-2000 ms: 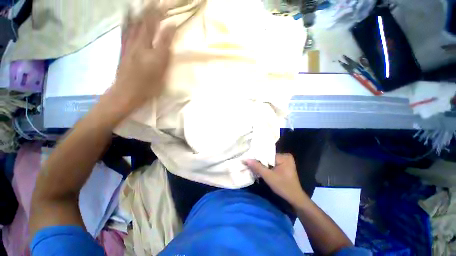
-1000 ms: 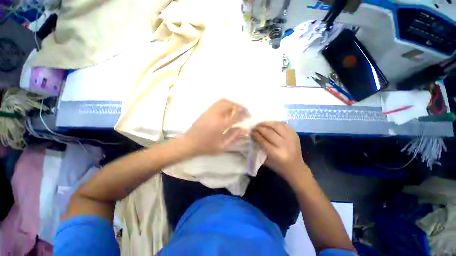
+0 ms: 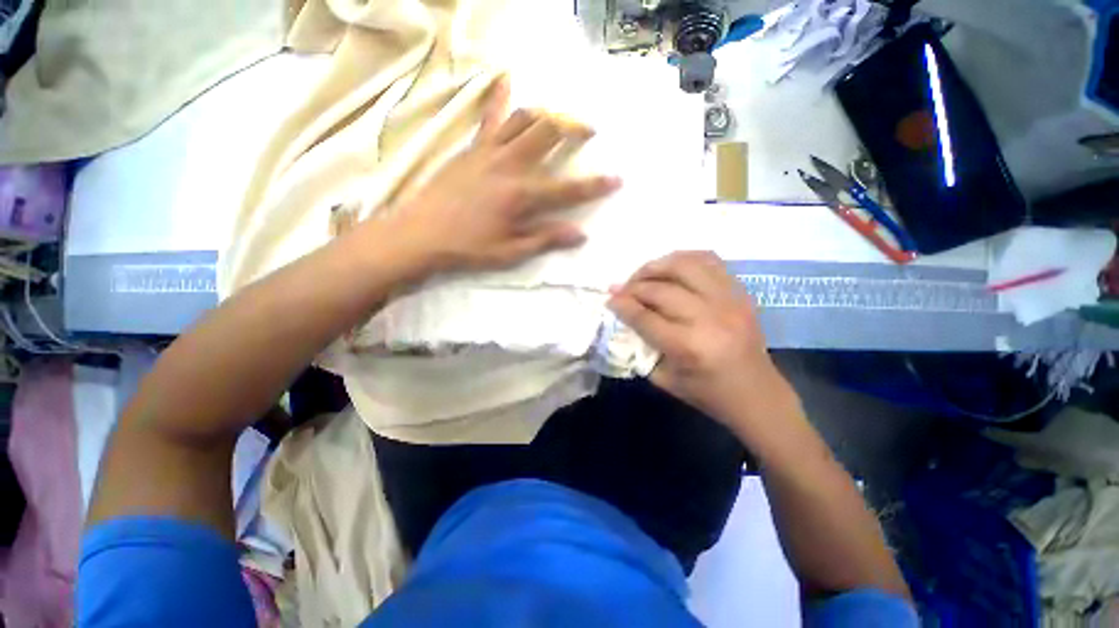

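Note:
A cream garment piece (image 3: 331, 160) lies over the white machine table and hangs over its front edge, very bright under the lamp. A white band with ragged edges (image 3: 491, 319) runs along it near the table edge. My left hand (image 3: 509, 202) lies on the cloth, fingers spread, palm down. My right hand (image 3: 693, 321) pinches the gathered end of the white band at the table's front edge. The fingertips partly hide the pinched cloth. The sewing machine's tension assembly (image 3: 699, 27) shows at the top; the needle area is lost in glare.
Snips with red and blue handles (image 3: 859, 211) lie beside a black phone (image 3: 935, 141) at right. A red stick (image 3: 1031, 280) lies on white scrap. A tan patch (image 3: 731, 171) is right of the cloth. A beige panel (image 3: 135, 74) lies upper left. Cloth piles sit below.
My left hand has moved up from the gathered cloth and now lies spread on the garment. The white band is laid out sideways. My right hand still pinches at the table edge.

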